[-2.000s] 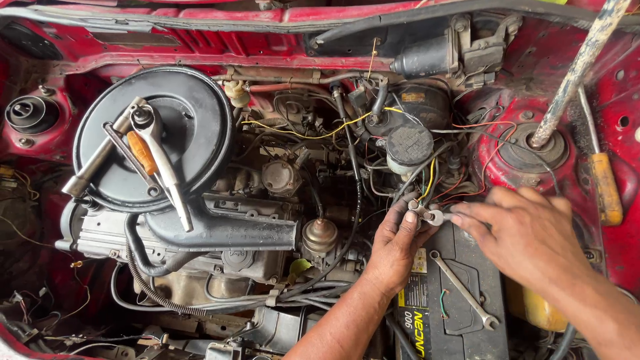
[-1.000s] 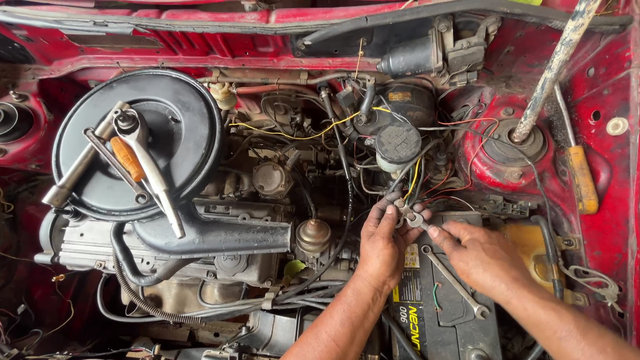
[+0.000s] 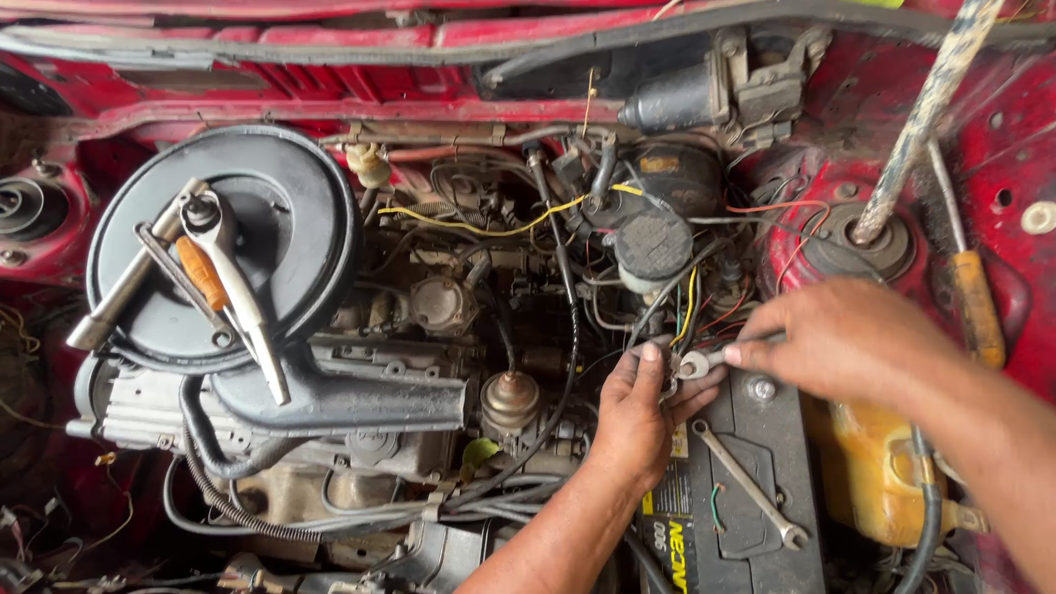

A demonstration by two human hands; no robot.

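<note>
My left hand (image 3: 648, 396) pinches a small metal battery cable clamp (image 3: 672, 379) between thumb and fingers, over the battery's upper left corner. From the right, my right hand (image 3: 825, 338) grips the shank of a wrench, whose open jaw (image 3: 694, 365) meets the clamp. The exact seat of the jaw on the nut is hidden by my fingers. A combination wrench (image 3: 751, 487) lies slantwise on top of the black car battery (image 3: 792, 445), beside a short green wire (image 3: 716, 507). A bare battery post (image 3: 761, 388) shows just below my right hand.
A ratchet (image 3: 235, 289) and other tools rest on the round black air cleaner (image 3: 305, 223). An orange-handled screwdriver (image 3: 979, 305) stands at the right fender, near the painted prop rod (image 3: 924, 124). Loose wires and the brake fluid reservoir (image 3: 653, 247) lie behind my hands.
My right hand has shifted its hold on the wrench, and its wrist now sits higher and farther right of the clamp. My left hand keeps its grip on the clamp.
</note>
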